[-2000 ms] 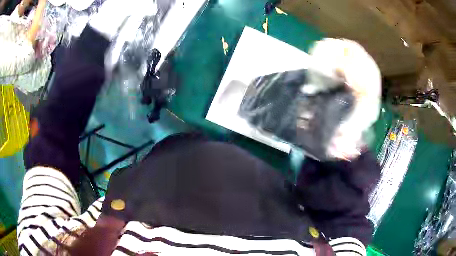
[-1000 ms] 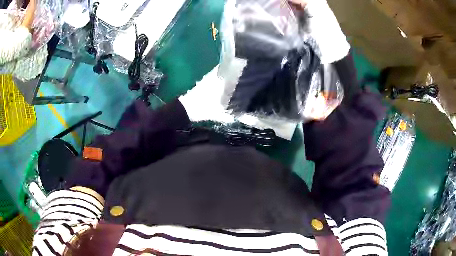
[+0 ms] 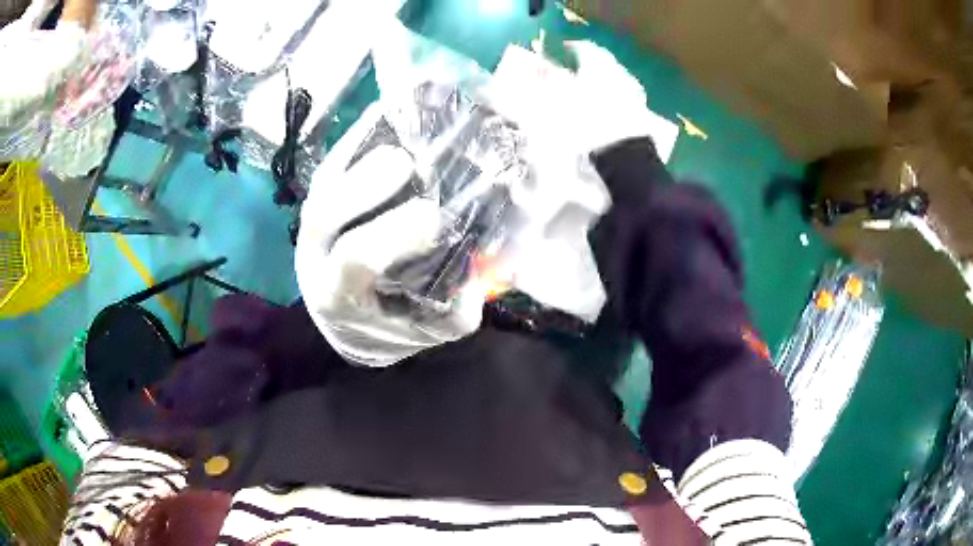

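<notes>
A large crinkled clear poly bag point(image 3: 389, 229) with dark contents and a small orange patch lies in front of my chest. My right hand point(image 3: 571, 112), in a white glove, is at the bag's upper right side and seems to grip it; its fingers blur into the white. My left sleeve reaches the bag's lower left, but my left hand cannot be told apart from the bag and white shapes. A white insert point(image 3: 571, 256) shows partly under the bag's right side. A black cord point(image 3: 539, 316) lies at my apron's edge.
Bagged white units point(image 3: 251, 37) with black cords lie at upper left, by another person's gloved hand. A bagged orange-ended pack point(image 3: 832, 352) lies at right. Brown cartons point(image 3: 790, 64) stand upper right. A yellow crate point(image 3: 37, 240) and a black stool point(image 3: 133, 357) are at left.
The bag has moved down and left and now spreads wider over the insert. My right hand has moved left with it. My left sleeve has drawn back and lower.
</notes>
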